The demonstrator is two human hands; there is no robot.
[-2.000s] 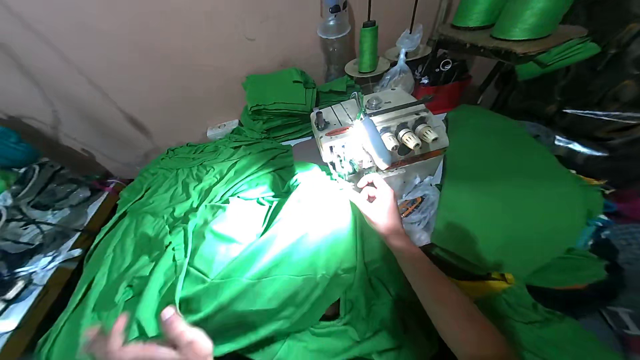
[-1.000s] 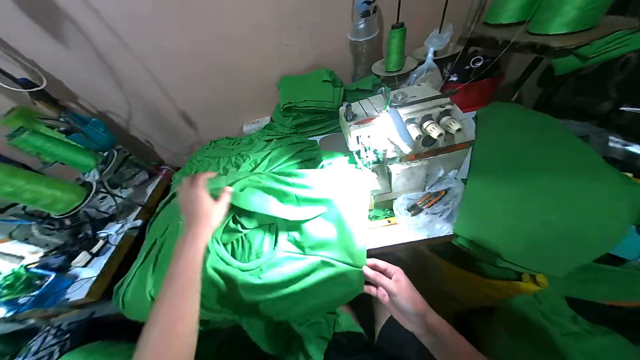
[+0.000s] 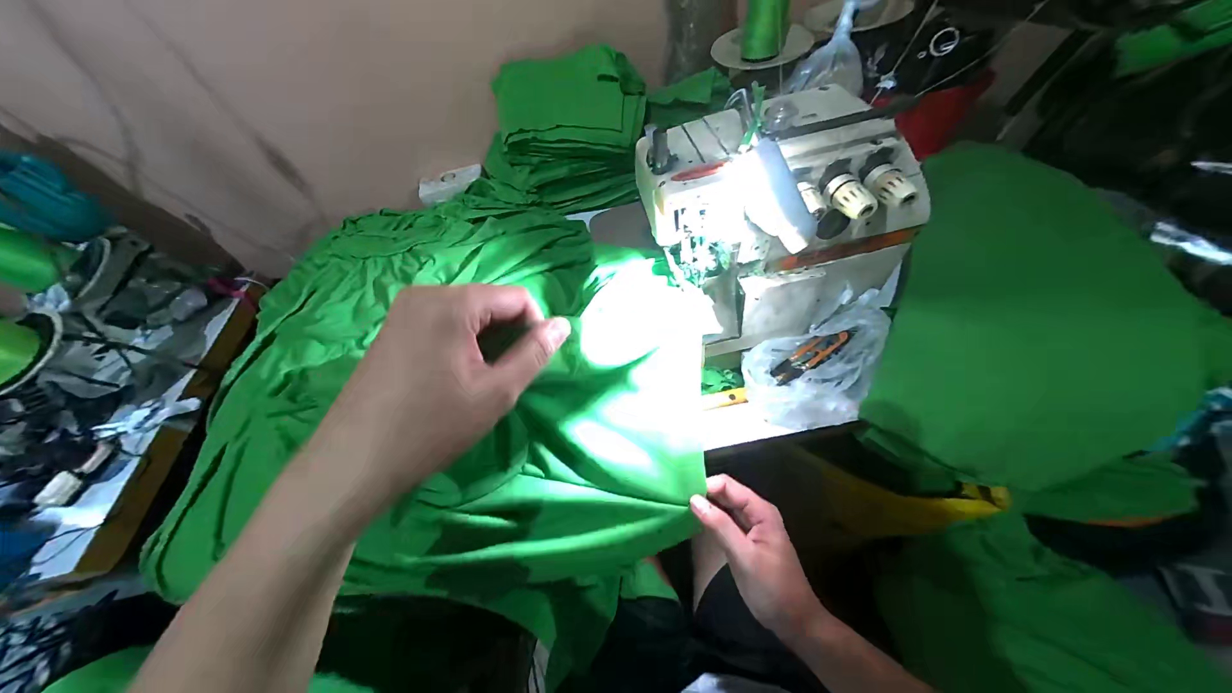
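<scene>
Green fabric [image 3: 568, 539] lies bunched over the table, its right part brightly lit beside an overlock sewing machine [image 3: 770, 192]. My right hand [image 3: 756, 549] pinches the fabric's lower right corner between thumb and fingers, below the machine. Above the middle of the cloth is my left hand [image 3: 462, 356], thumb and forefinger curled toward each other; whether it grips any fabric cannot be told. The fabric's upper right edge reaches the glowing needle area, where the glare hides detail.
Folded green pieces [image 3: 568, 106] are stacked behind the machine. Thread snips [image 3: 813, 356] lie on a clear plastic bag [image 3: 837, 385] at its front. More green cloth [image 3: 1030, 318] hangs at the right. A cluttered side table [image 3: 144, 500] stands left.
Two seconds ago my right hand was at the machine; now it holds the fabric corner lower down. My left hand has moved right over the cloth since one second ago.
</scene>
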